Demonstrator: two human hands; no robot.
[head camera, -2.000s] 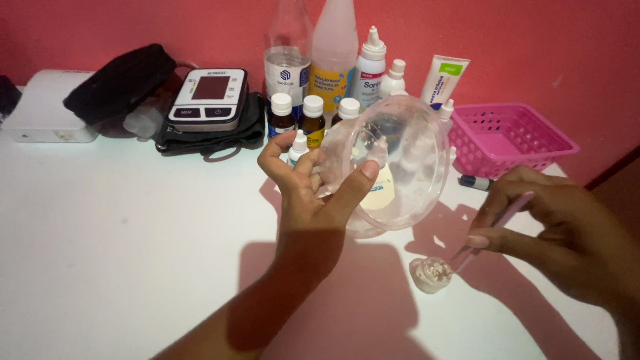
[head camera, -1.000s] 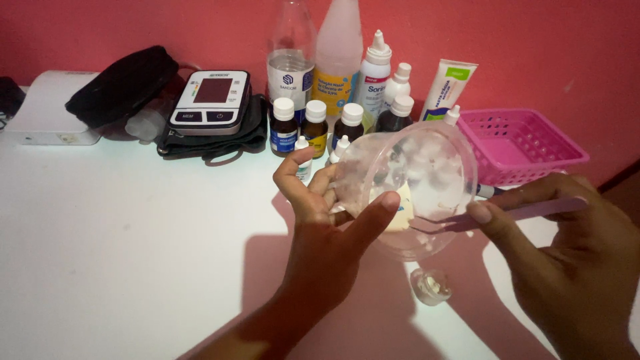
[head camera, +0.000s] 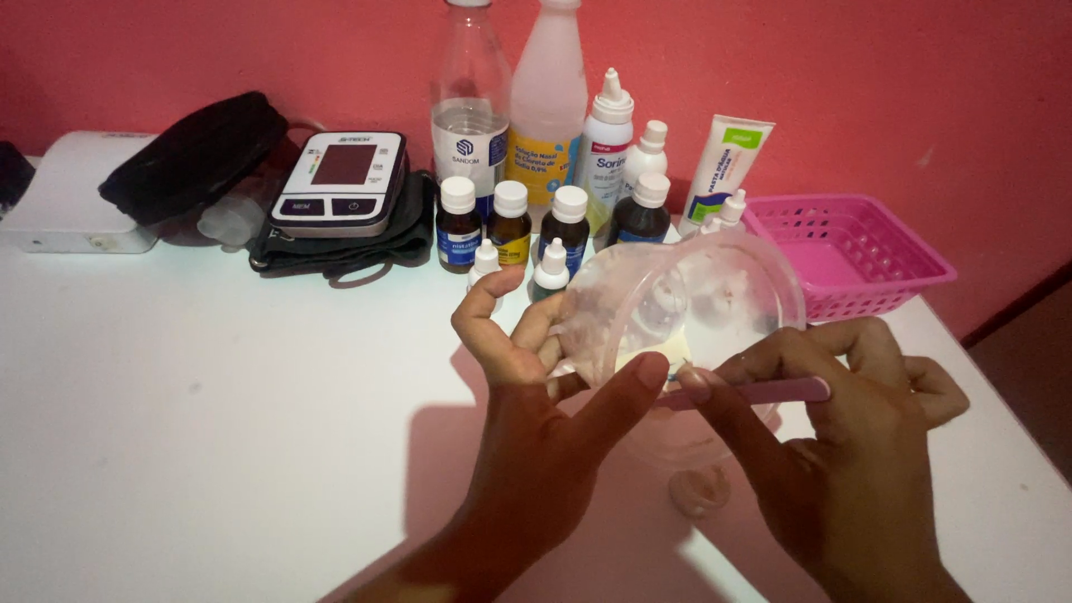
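My left hand (head camera: 544, 419) grips a clear plastic tub (head camera: 720, 285), tilted with its mouth towards the right. A pale yellow piece (head camera: 662, 356) shows by the tub's wall, close to my left thumb. Between the thumb and fingers of my right hand (head camera: 821, 419) are pink tweezers (head camera: 754, 392), their tips at the tub's mouth near that piece; whether they pinch anything is hidden. Below the tub, a small round clear container (head camera: 699, 492) with pale contents stands on the white table.
Behind the tub are brown medicine bottles (head camera: 459, 226), dropper bottles (head camera: 551, 266), two tall clear bottles (head camera: 548, 109), a spray bottle (head camera: 605, 146) and a cream tube (head camera: 727, 167). A pink basket (head camera: 871, 289) stands right; a blood pressure monitor (head camera: 339, 180) and black pouch (head camera: 197, 159) lie left.
My right hand with the tweezers has moved from the small container up to the mouth of the tub. My left hand still holds the tub, now lower and more to the right.
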